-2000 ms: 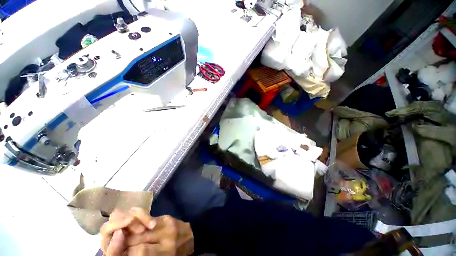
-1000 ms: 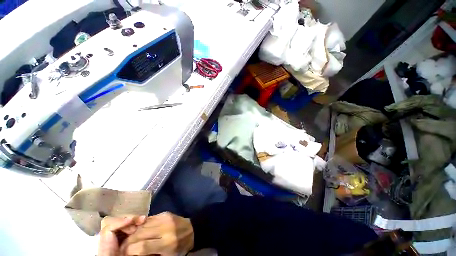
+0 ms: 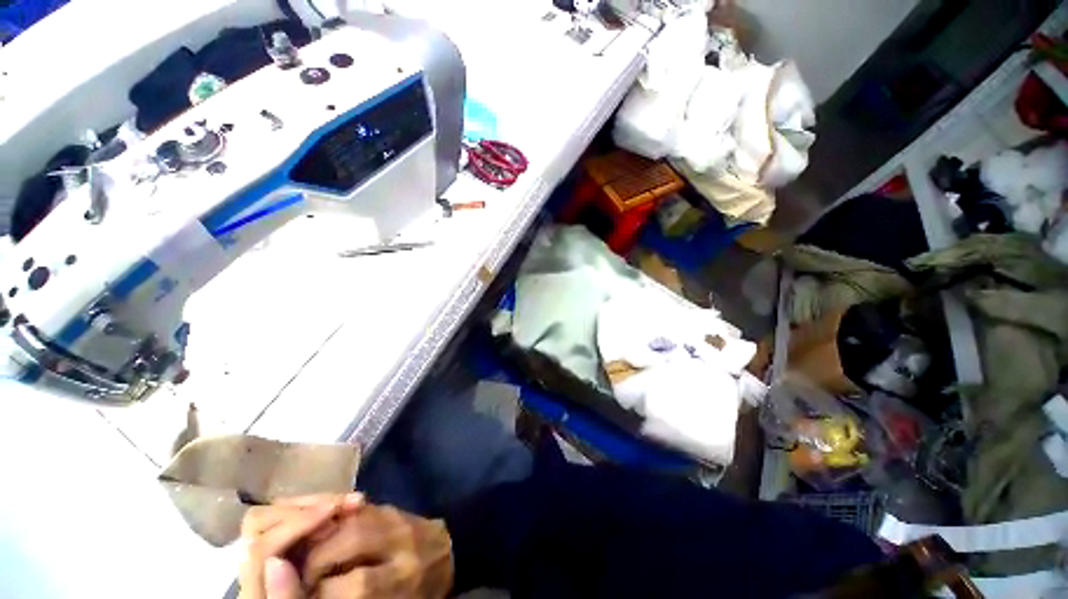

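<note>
A beige-brown fabric strip (image 3: 281,466) lies folded over at the table's front edge, below and left of the needle area. My right hand (image 3: 375,552) comes from a dark sleeve with bent fingers, closed at the strip's lower edge; it hides part of the cloth. Fingers at the bottom left, against my right hand, seem to be my left hand (image 3: 279,576), mostly cut off by the picture's edge; its grip cannot be told. The white sewing machine (image 3: 176,228) stands behind, with its needle area (image 3: 146,372) left and above the strip, apart from it.
A thin silver tool (image 3: 387,249), a small orange-handled tool (image 3: 464,206) and red-handled scissors (image 3: 497,164) lie on the white table (image 3: 316,310). White cloth heaps (image 3: 673,404) and an orange-red stool (image 3: 627,187) are right of the table. Bins with cloth and bags (image 3: 832,439) stand farther right.
The view shifts slightly and returns. The fingers change their bend and overlap at the strip's lower edge. The strip keeps nearly the same place and fold.
</note>
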